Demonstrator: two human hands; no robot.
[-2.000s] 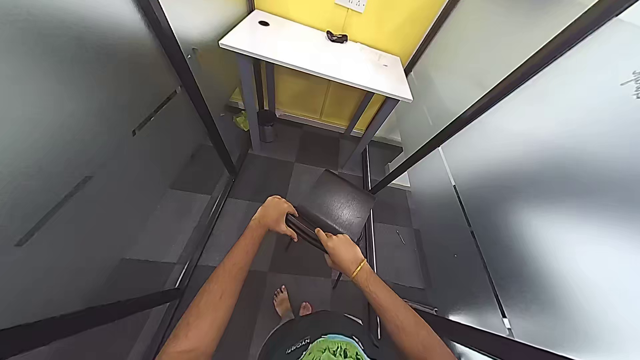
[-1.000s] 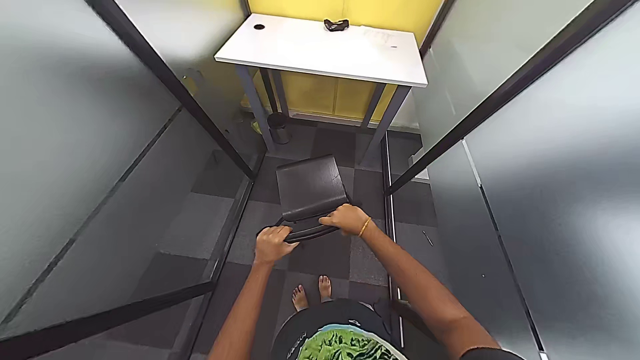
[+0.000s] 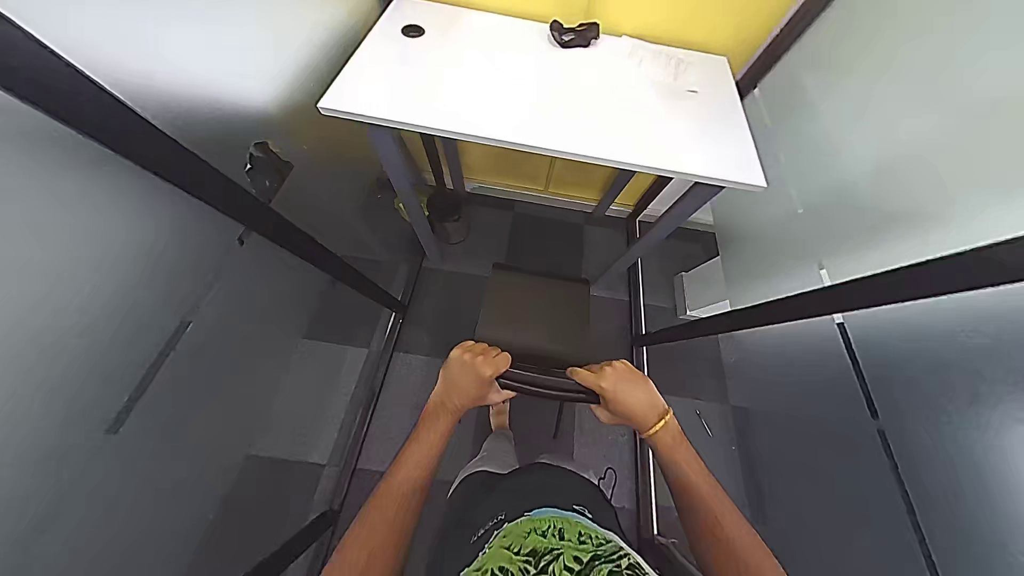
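Note:
A black chair (image 3: 538, 316) stands in front of me, its flat seat pointing away toward the desk. My left hand (image 3: 474, 376) is closed around the left end of the curved top of its backrest (image 3: 547, 382). At the right end of the same backrest, my right hand (image 3: 624, 394) keeps its grip, with a yellow band on the wrist. Beneath the backrest a chair leg shows; the others are mostly hidden.
A white desk (image 3: 528, 88) with grey legs stands ahead, bearing a dark crumpled object (image 3: 574, 34) and papers (image 3: 660, 62). A waste bin (image 3: 448, 216) sits beneath its left side. Frosted glass partitions (image 3: 864, 160) with dark frames flank both sides. A white box (image 3: 702, 290) is behind the right glass.
The chair, held in both hands, has turned from a slant to nearly square with the desk. The desk appears closer as the view moves forward.

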